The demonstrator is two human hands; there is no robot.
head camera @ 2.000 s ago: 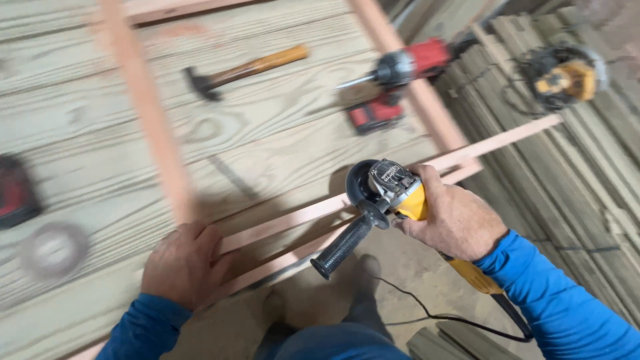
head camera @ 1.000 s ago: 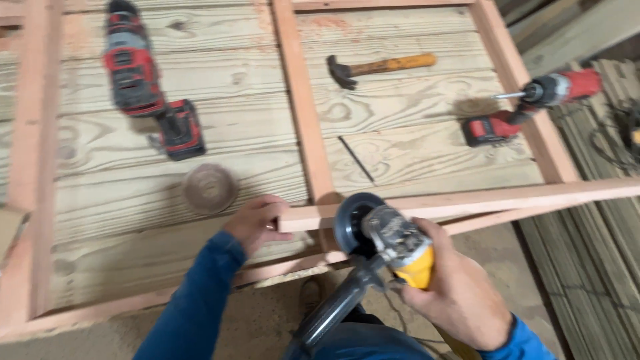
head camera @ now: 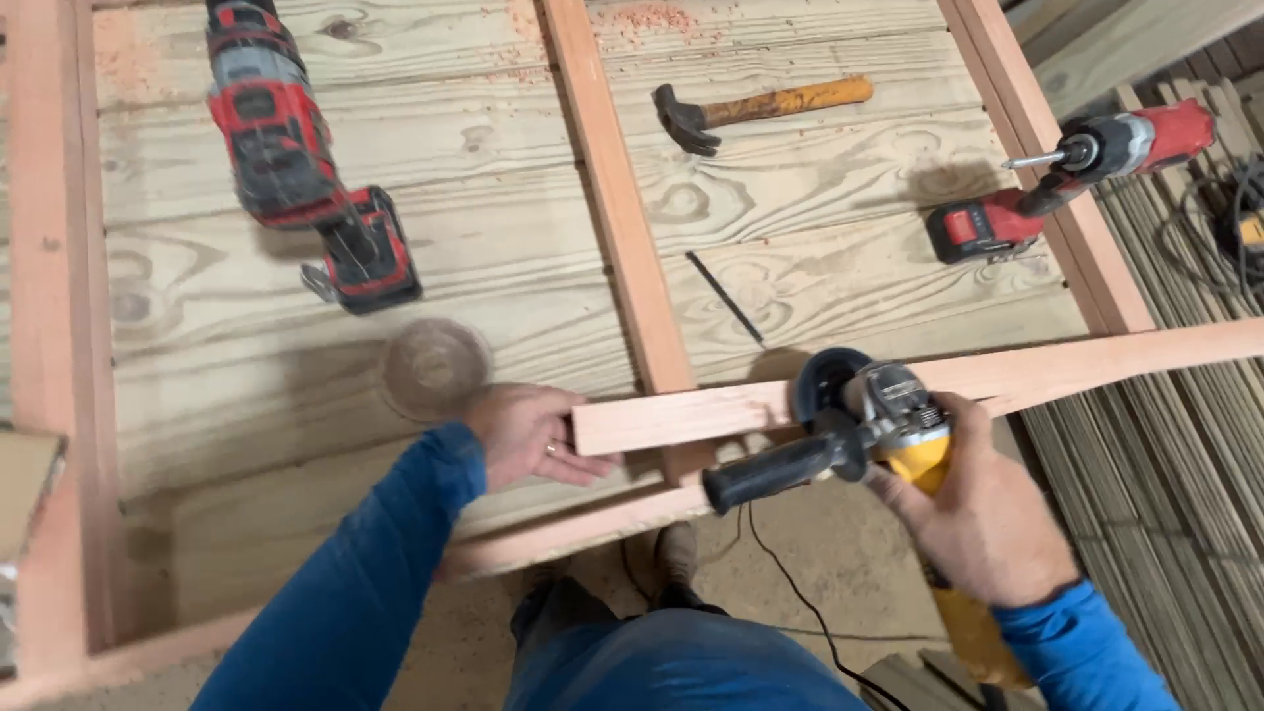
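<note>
My right hand (head camera: 987, 494) grips a yellow and black angle grinder (head camera: 913, 434). Its side handle (head camera: 780, 474) points left, and its round disc (head camera: 829, 380) lies over a loose wooden strip (head camera: 681, 420). The strip crosses the wooden frame's middle bar (head camera: 622, 197) and extends right beyond the frame. At the strip's left end is my left hand (head camera: 533, 434), fingers apart and partly beneath it; whether they bear its weight is unclear. A pinkish disc (head camera: 434, 365) rests on the boards just beyond that hand.
Within the frame lie a red cordless drill (head camera: 276, 148), a claw hammer (head camera: 780, 102) and a thin dark rod (head camera: 726, 296). Another red cordless driver (head camera: 1086, 168) leans over the right bar. Stacked boards (head camera: 1136, 494) stand at the right; the grinder's cord (head camera: 810, 602) trails near my feet.
The view has swung left, bringing the whole red drill into sight. My left hand, earlier closed around wood, now has its fingers apart at the strip's end. The grinder stays in my right hand.
</note>
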